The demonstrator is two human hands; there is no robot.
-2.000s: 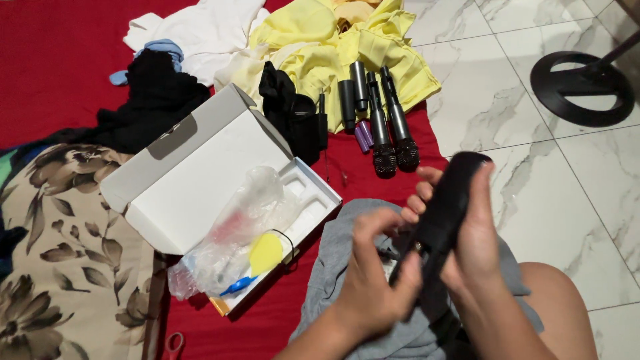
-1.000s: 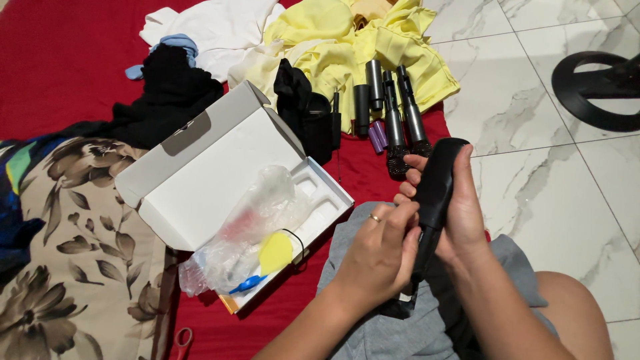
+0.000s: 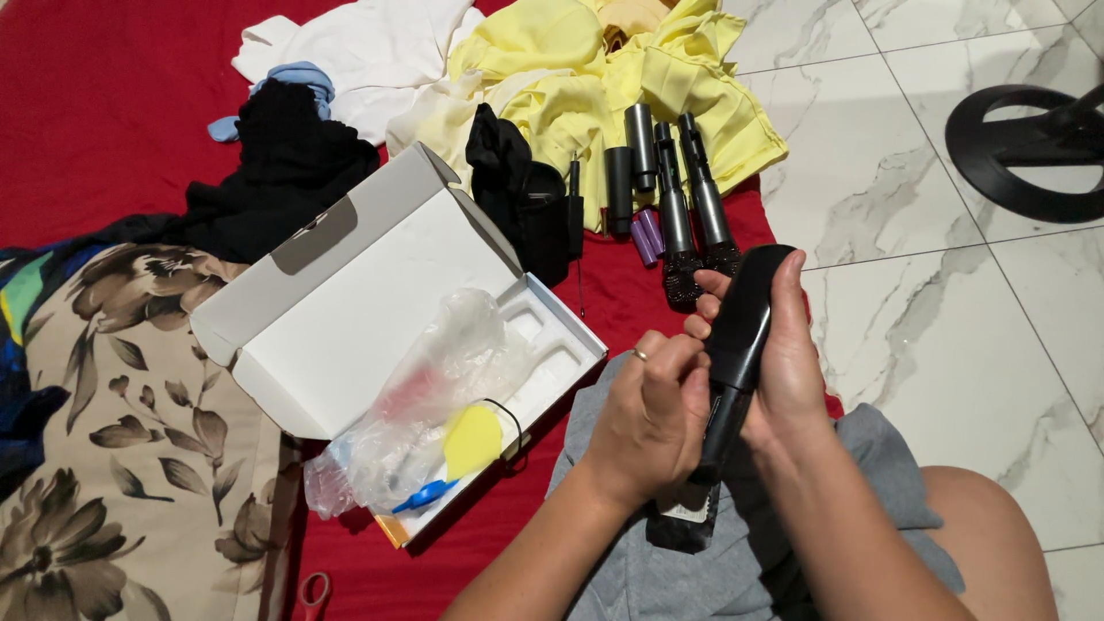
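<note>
My right hand (image 3: pixel 789 362) is wrapped around a black, elongated handheld device (image 3: pixel 742 336), held tilted over my lap. Against its left side, the fingers of my left hand (image 3: pixel 660 414) are bent and pinched together; whether they grip it or something small is hidden. A black packet with a white label (image 3: pixel 686 517) lies on the grey cloth (image 3: pixel 595 517) below. Beyond my hands, two microphones with dark mesh heads (image 3: pixel 674 220) (image 3: pixel 707 211) lie side by side with their handles opened. Left of them are a grey tube (image 3: pixel 640 147), a black tube (image 3: pixel 618 190) and purple batteries (image 3: pixel 645 235).
An open white box (image 3: pixel 379 285) holds clear plastic wrapping (image 3: pixel 431 388), a yellow disc (image 3: pixel 473 440) and a blue item (image 3: pixel 425 496). A black pouch (image 3: pixel 543 216) and a thin screwdriver (image 3: pixel 575 207) lie behind it. Scissors (image 3: pixel 313 595), heaped clothes (image 3: pixel 535 52) and a black stand base (image 3: pixel 1026 153) surround the area.
My left fingers have shifted from the lower part of the black device to its left side and curled in. My right hand keeps hold of the device.
</note>
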